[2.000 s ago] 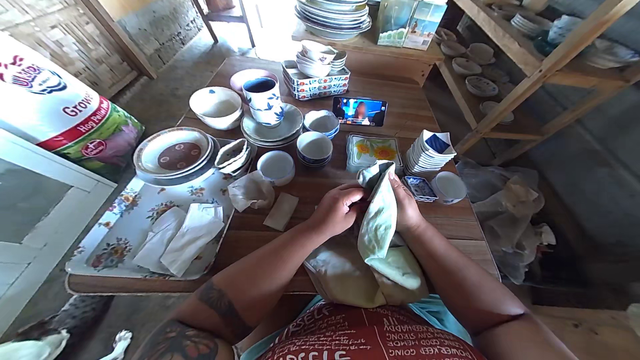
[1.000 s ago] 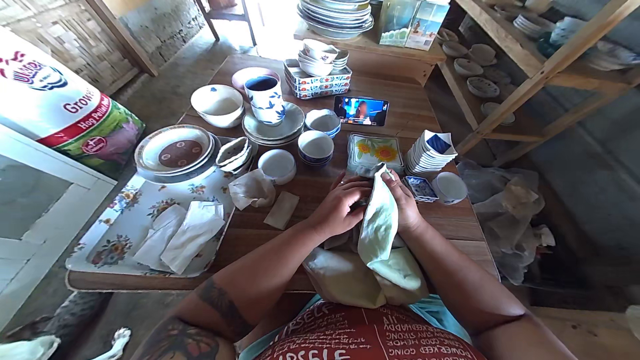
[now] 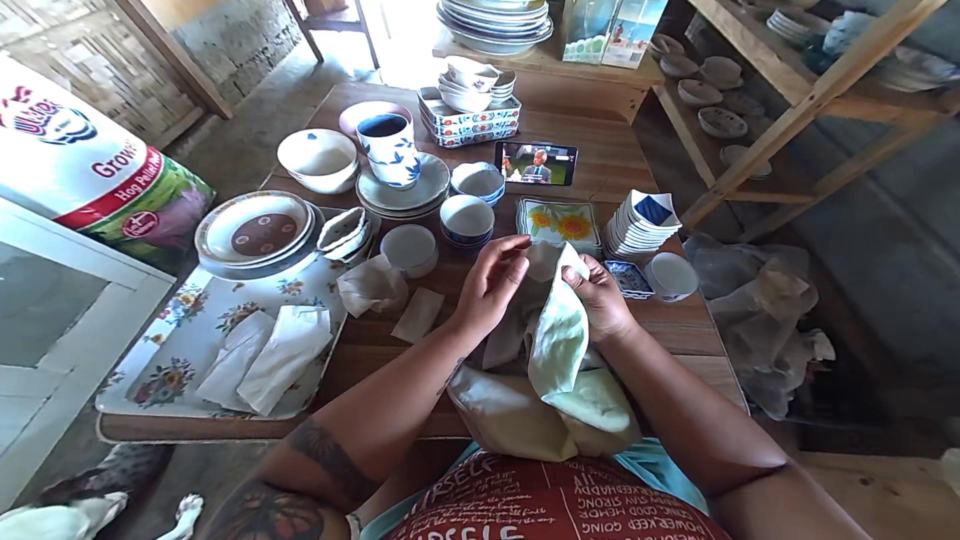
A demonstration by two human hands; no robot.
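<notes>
My right hand (image 3: 600,296) grips the top of a pale green cloth (image 3: 559,349), which hangs down over the table's front edge toward my lap. Just left of it, my left hand (image 3: 495,285) is raised with its fingers apart and holds nothing. A small whitish object (image 3: 544,261) shows between the hands, partly hidden; what it is I cannot tell. Beyond my hands lies a stack of square sunflower-patterned dishes (image 3: 559,221). To the right stand stacked square bowls (image 3: 643,225), a small blue patterned dish (image 3: 628,277) and a white cup (image 3: 671,276). Blue-rimmed bowls (image 3: 466,219) stand to the left.
At the left, a floral tray (image 3: 169,375) holds folded white papers (image 3: 285,356) and stacked plates (image 3: 255,229). Crumpled paper (image 3: 373,285), a tall blue-and-white cup (image 3: 390,150), rectangular dishes (image 3: 469,124) and a phone (image 3: 536,163) occupy the table. Wooden shelves (image 3: 810,97) with bowls rise at the right.
My left hand has come away from the cloth and its fingers have spread. My right hand keeps hold of the cloth.
</notes>
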